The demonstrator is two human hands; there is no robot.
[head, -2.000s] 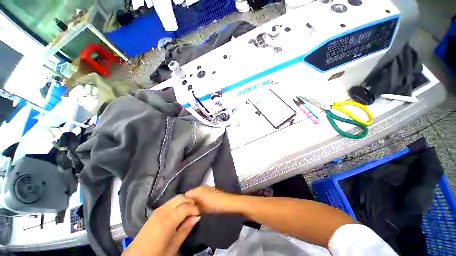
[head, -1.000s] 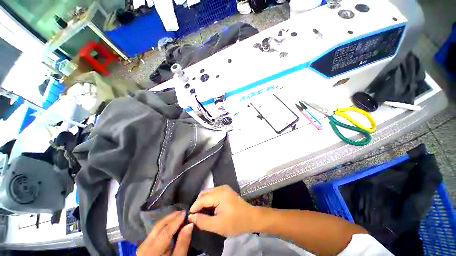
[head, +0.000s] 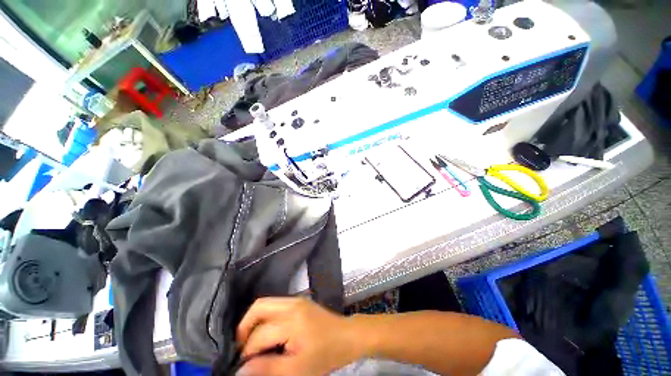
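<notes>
The dark grey garment (head: 195, 246) is heaped on the left of the machine bed, reaches the needle area (head: 320, 183) and hangs over the front edge. A pale-edged seam runs down it. A near-black strip (head: 325, 268) hangs at its right side. My right hand (head: 290, 336) is low in the middle, its curled fingers gripping a dark bunched part of the garment. My left hand cannot be made out; the fabric, my right hand or the bottom edge of the picture hides it.
The white sewing machine head (head: 390, 81) spans the back. A phone (head: 399, 172), pink and blue snips (head: 452, 178), shears (head: 515, 192) and a black round object (head: 531, 156) lie on the bed. A blue crate (head: 508, 301) with dark cloth stands lower right.
My right hand has moved left and down with the garment edge. My left hand, seen beside it before, has dropped out of sight. The lower garment is more bunched; its upper end remains by the needle.
</notes>
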